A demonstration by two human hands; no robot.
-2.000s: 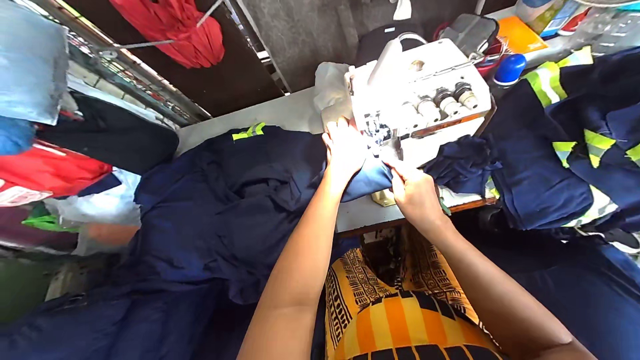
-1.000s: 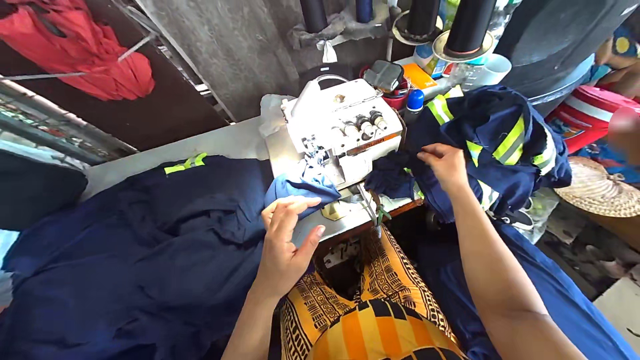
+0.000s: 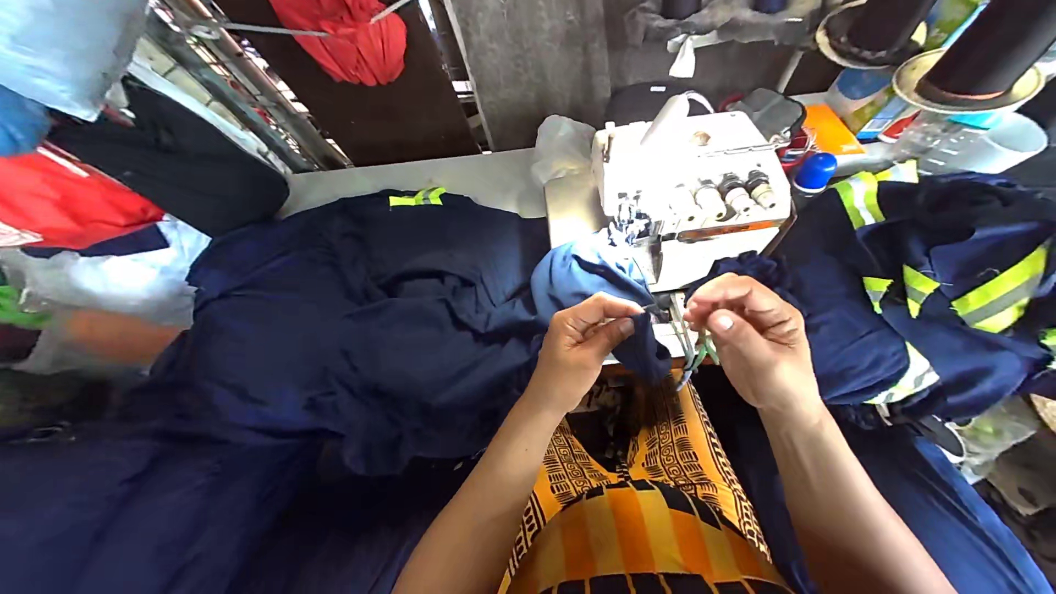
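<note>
In the head view a white overlock sewing machine stands on the table, several tension dials on its front. My left hand pinches the edge of the navy fabric in front of the machine. Close to its right, my right hand has thumb and fingers drawn together; whether thread is between them cannot be told. Thread snips or scissors, with something green on them, lie partly behind the right hand. A lighter blue fabric piece rests at the needle area, joined to or lying on a large navy garment.
Navy garments with reflective yellow strips are heaped on the right. Behind them stand a blue-capped bottle, a white cup and thread cones. A clear plastic bag is left of the machine. Red cloth hangs above.
My right hand has left the navy heap at the right and come in front of the machine. My left hand, spread apart a second ago, now pinches fabric. The view has swung left.
</note>
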